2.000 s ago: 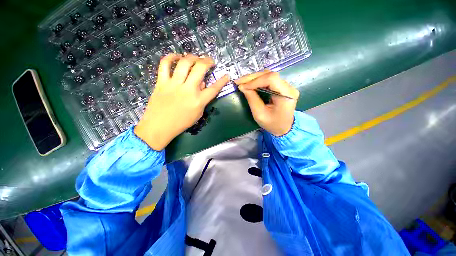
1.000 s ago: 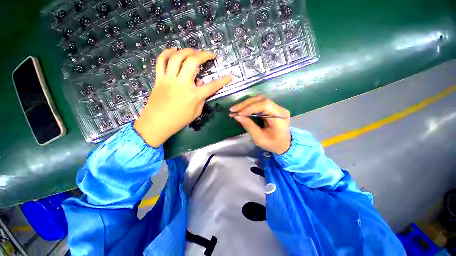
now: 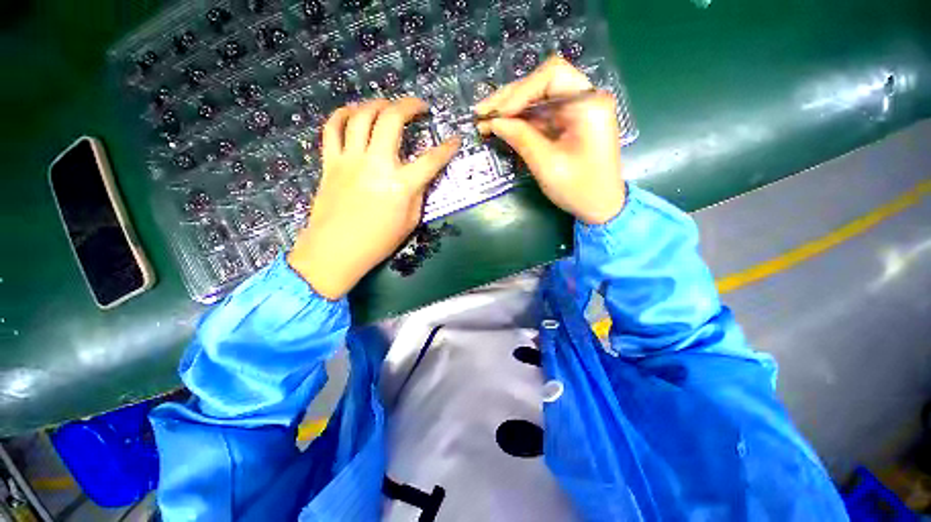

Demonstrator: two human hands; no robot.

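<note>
A clear blister tray (image 3: 184,232) lies on the green bench, with small dark round assemblies (image 3: 292,72) in its pockets. My left hand (image 3: 373,189) lies over the tray's near part, fingers bent and thumb towards the right; whether it holds an assembly under the fingers cannot be seen. My right hand (image 3: 561,143) is over the tray, just right of my left thumb, and holds thin dark tweezers (image 3: 556,103) like a pen. The tweezers' tip is at a pocket; what it touches is too small to tell. Small black parts (image 3: 417,250) lie loose at the tray's near edge.
A smartphone (image 3: 99,222) with a dark screen and pale case lies left of the tray. The green bench (image 3: 715,133) has its edge near my body. Beyond it are a grey floor with a yellow line (image 3: 837,245) and a blue object (image 3: 107,457) at the lower left.
My right hand with the tweezers was at the tray's edge, came down beside the loose black parts, and is now up over the tray. My left hand has stayed on the tray.
</note>
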